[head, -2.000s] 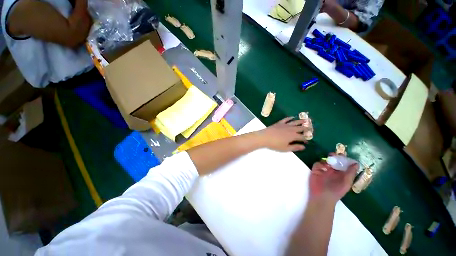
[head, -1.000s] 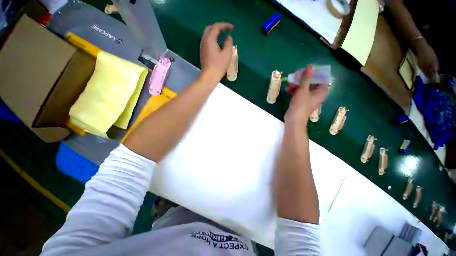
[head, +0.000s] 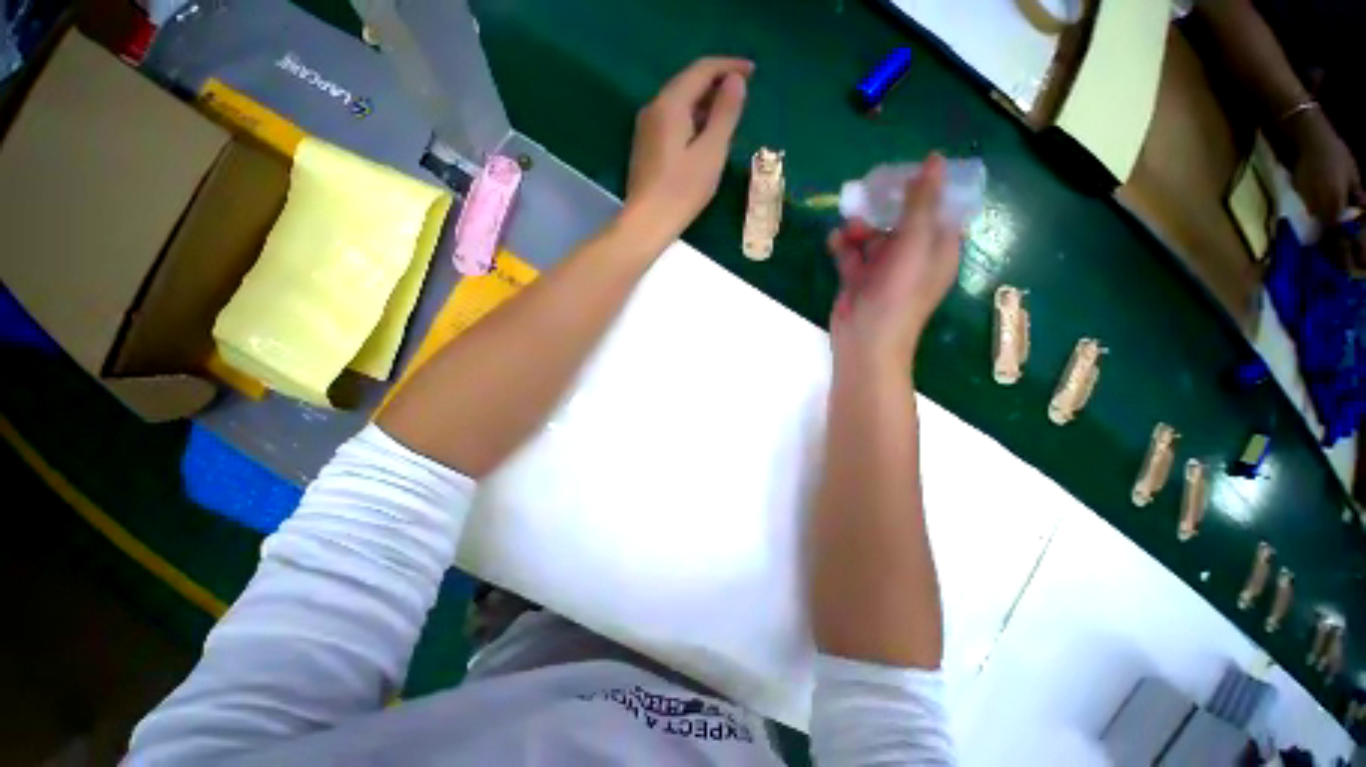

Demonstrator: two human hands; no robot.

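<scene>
My right hand (head: 894, 270) holds a translucent squeeze bottle (head: 906, 195) over the green conveyor belt (head: 599, 68). The bottle's thin yellowish nozzle points left, toward the upper end of a small beige part (head: 763, 207) lying on the belt. I cannot tell if the nozzle touches it. My left hand (head: 686, 143) is just left of that part, over the belt edge, fingers bent with a gap between thumb and fingers, holding nothing visible. Several more beige parts lie along the belt to the right, such as one (head: 1010, 334) right of my right hand.
The white work surface (head: 659, 465) lies before me. A pink part (head: 487, 214), a folded yellow sheet (head: 322, 270) and an open cardboard box (head: 105, 195) are on the left. A blue cylinder (head: 885, 77) lies on the belt. Another person's arm (head: 1273, 90) is at upper right.
The view has swung rightward since the first frame. My left hand has left the beige parts it touched then. Since the middle frame, the beige parts and blue cylinder have shifted right in view.
</scene>
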